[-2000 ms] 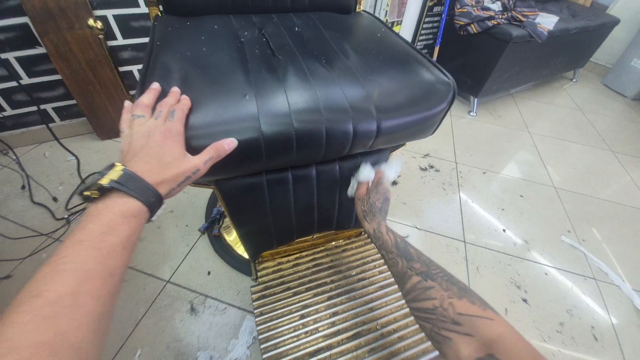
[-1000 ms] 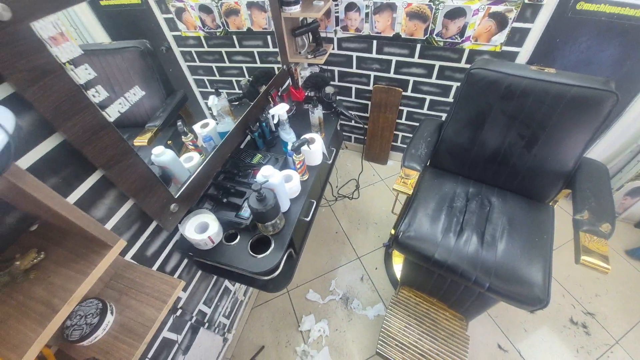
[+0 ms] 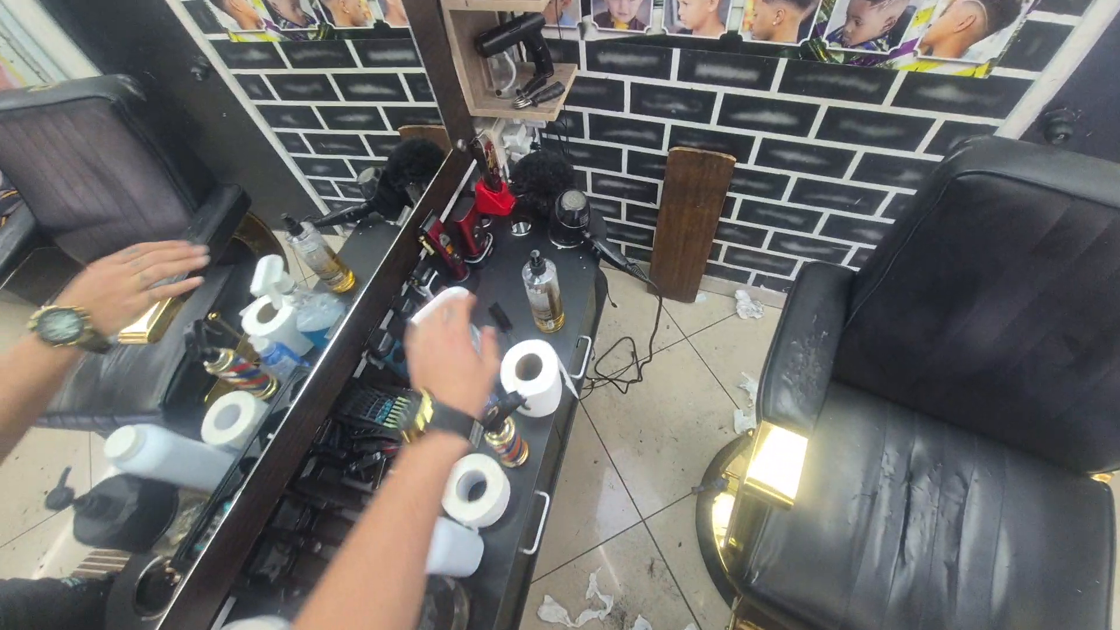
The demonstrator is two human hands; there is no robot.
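My left hand [image 3: 451, 354], with a watch at its wrist, reaches over the black counter [image 3: 560, 289] at a spray bottle with a white top [image 3: 440, 302]; the hand is blurred and covers most of the bottle. Whether its fingers have closed on it cannot be told. Right of the hand lies a toilet paper roll [image 3: 531, 378], with a pump bottle of amber liquid [image 3: 543, 293] behind it. Nearer stand a striped spray can [image 3: 507, 442], a second paper roll [image 3: 475, 490] and a white bottle [image 3: 455, 547]. My right hand is out of the frame.
A wall mirror [image 3: 350, 350] along the counter's left side reflects the arm and bottles. Red hair clippers [image 3: 444, 248] and a hair dryer [image 3: 573, 219] stand at the back. A black barber chair [image 3: 910, 490] is at right. Cables [image 3: 626, 363] and torn paper [image 3: 577, 610] lie on the floor.
Two seconds ago my left hand rested on the chair seat and my right hand held white paper beside it. The view has swung to the counter, where my left hand now reaches.
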